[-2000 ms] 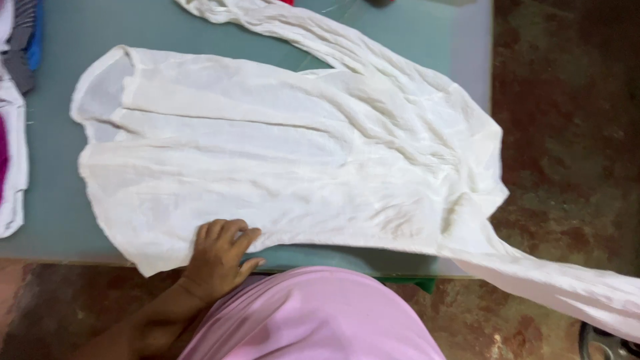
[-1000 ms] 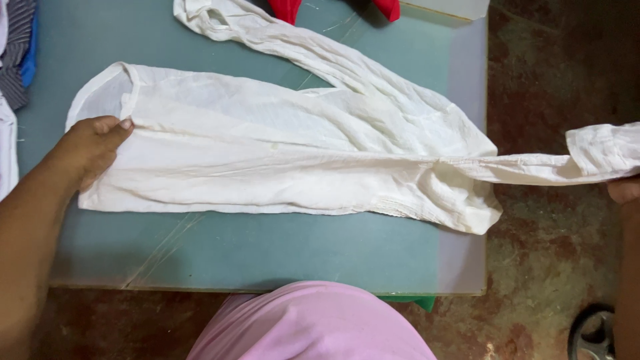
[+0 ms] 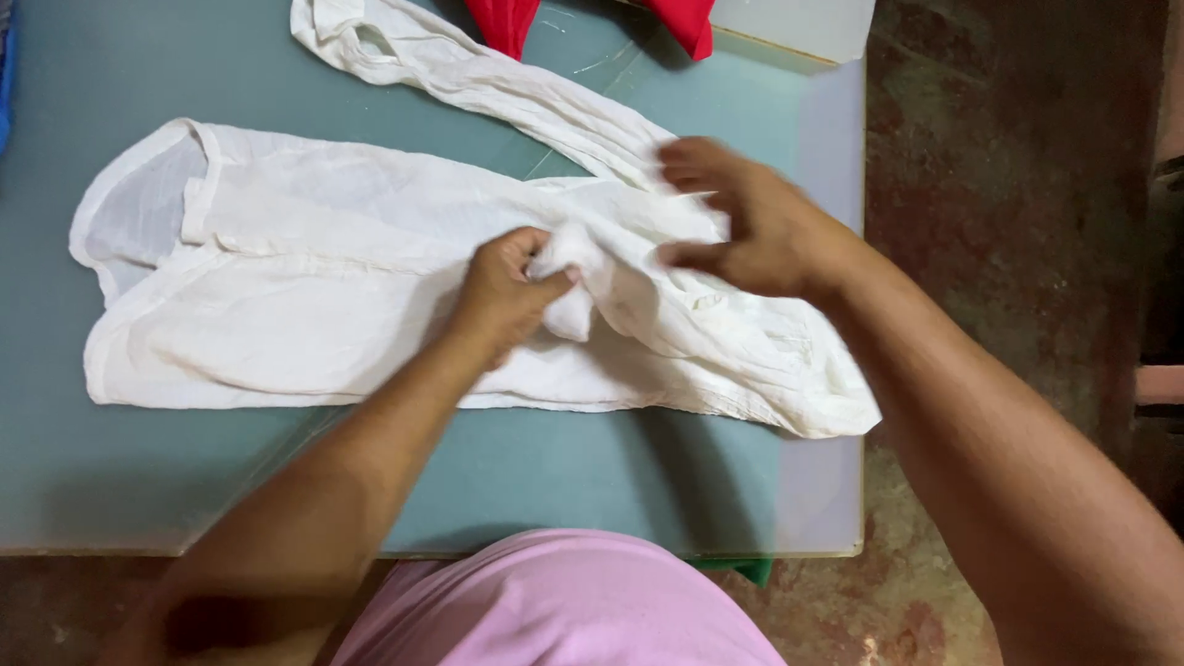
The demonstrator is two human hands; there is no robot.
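A white long-sleeved shirt (image 3: pixel 314 314) lies lengthwise on the table, its curved hem at the left and its shoulder end at the right. My left hand (image 3: pixel 509 291) grips the bunched end of one sleeve (image 3: pixel 569 277), raised over the middle of the shirt. To the right, my right hand (image 3: pixel 740 217) is blurred, its fingers apart and holding nothing, above the upper part of the shirt. The other sleeve (image 3: pixel 481 88) stretches across the table to the upper left, its cuff near the top edge of the view.
The glass-like tabletop (image 3: pixel 592 481) ends at the right, beside a reddish-brown floor (image 3: pixel 999 185). Red cloth (image 3: pixel 684 23) and a pale flat panel (image 3: pixel 795 23) lie at the top. Blue material shows at the far left. Green cloth (image 3: pixel 749 569) hangs under the near edge.
My left hand has left the hem and now holds the sleeve end. That sleeve, stretched off the right side before, is folded back over the shirt. My right hand has come in from the right edge.
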